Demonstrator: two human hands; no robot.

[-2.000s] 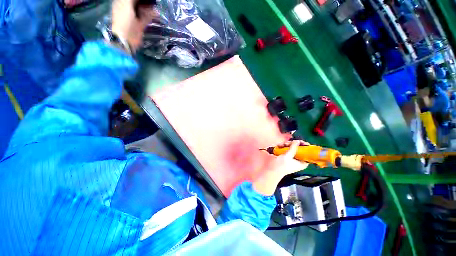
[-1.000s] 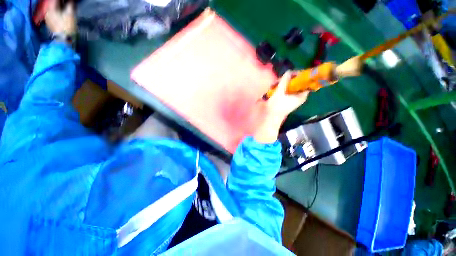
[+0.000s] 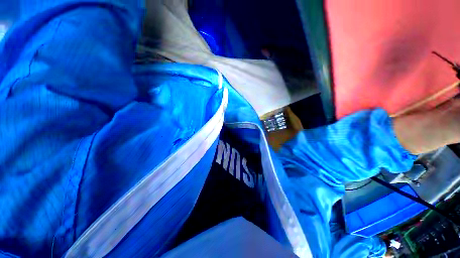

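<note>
The pink-red work mat point(image 3: 373, 55) fills the upper right. My right hand point(image 3: 450, 117) is cut off by the right edge; only the bare wrist and forearm side show, over the mat's near part, so its grip is hidden. The thin dark bit and nose of the screwdriver point(image 3: 447, 59) show at the right edge above my wrist; its body is out of the picture. My left hand is not in view; only the blue left sleeve shows at the upper left.
My blue jacket fills the left and centre. A blue bin point(image 3: 386, 214) lies below my right forearm, with a black cable point(image 3: 407, 195) across it. Part of the grey metal feeder point(image 3: 428, 174) shows there. A brown carton piece point(image 3: 283, 128) with printed marks is beside the mat's near edge.
The view has swung down onto my body, so the mat and screwdriver now sit at the right. My left hand, the plastic bag and the black housings have left the picture.
</note>
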